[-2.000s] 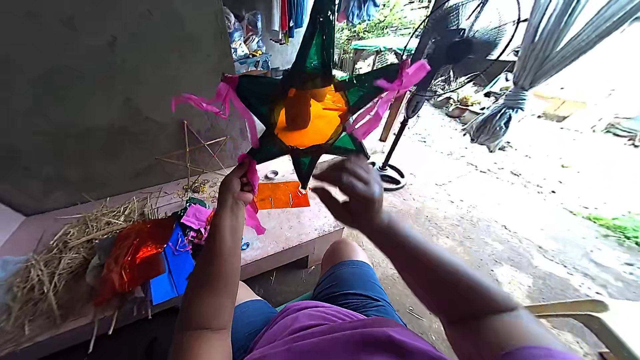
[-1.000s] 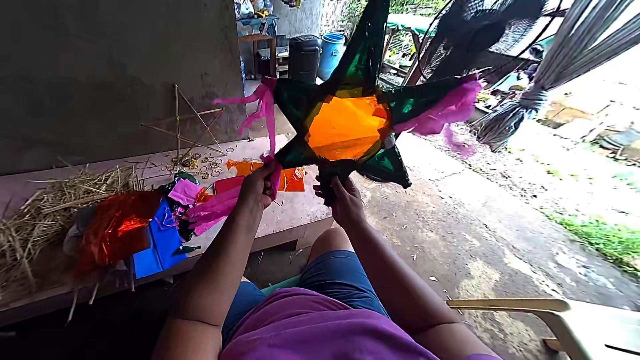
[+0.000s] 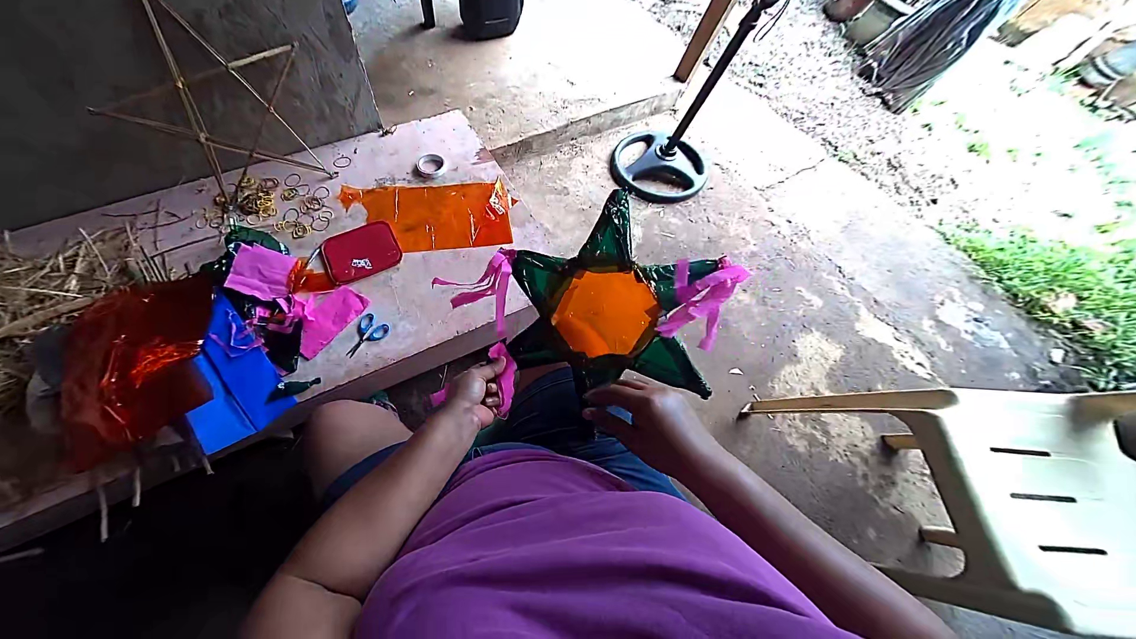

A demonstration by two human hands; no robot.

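A star-shaped lantern (image 3: 606, 312), its points wrapped in green cellophane and its middle in orange, is held over my lap. Pink crepe streamers (image 3: 706, 297) hang from its left and right points. My left hand (image 3: 477, 390) grips the lower left point, with a pink streamer (image 3: 503, 380) at the fingers. At the bottom point is my right hand (image 3: 643, 417), thumb and fingers around the tip, which is partly hidden. Left of the lantern, blue-handled scissors (image 3: 369, 334), pink crepe paper (image 3: 331, 318) and a sheet of orange cellophane (image 3: 441, 216) lie on the bench.
The low bench (image 3: 435, 293) also bears a red case (image 3: 361, 252), rubber bands (image 3: 257, 197), a tape roll (image 3: 430, 165), red cellophane (image 3: 133, 368), blue sheets (image 3: 232, 390) and straw (image 3: 53, 275). A bamboo star frame (image 3: 204, 138) leans by the wall. A fan base (image 3: 658, 166) and plastic chair (image 3: 1029, 497) stand nearby.
Both hands have lowered the lantern toward my lap. Two seconds ago my right hand was beside the lower right of the star; now it is at the bottom point. The view has tilted down.
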